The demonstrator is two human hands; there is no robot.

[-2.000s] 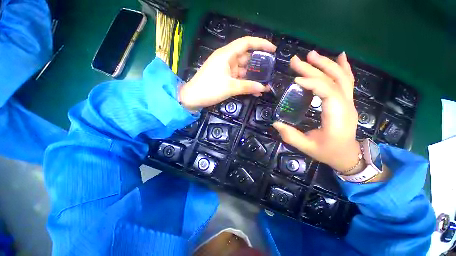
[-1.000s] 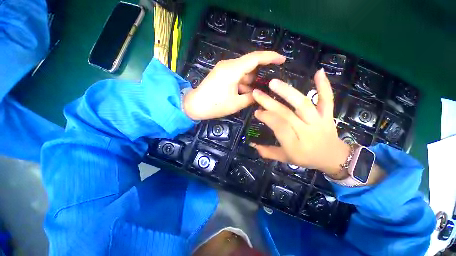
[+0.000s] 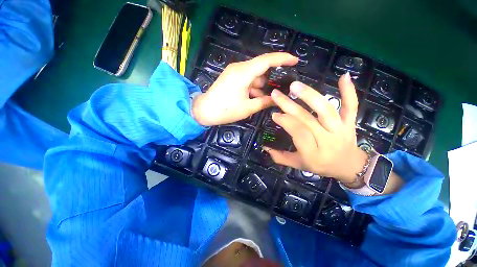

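Note:
My left hand [image 3: 238, 93] holds a black smartwatch body [image 3: 280, 78] with small white and red text, between thumb and fingers above the tray. My right hand [image 3: 324, 133] holds a second smartwatch body [image 3: 274, 136] with green text by its left part, thumb below it; its right part is hidden behind my fingers. My right fingertips are close to the first watch; whether they touch it I cannot tell. The black blister tray [image 3: 269, 213] lies under both hands. Many of its pockets hold watch bodies, most showing a round sensor window.
A smartphone [image 3: 123, 39] lies on the green mat at upper left. A bundle of cream strips [image 3: 171, 36] and yellow ones [image 3: 184, 46] stands left of the tray. White paper sheets [image 3: 463, 177] and small loose watches [image 3: 465, 241] are at right. Another blue sleeve [image 3: 23, 39] is at upper left.
My right hand has moved left and down with its watch and now reaches over toward the left one. The left watch sits slightly lower and right, its face darker. Little differs from one second ago.

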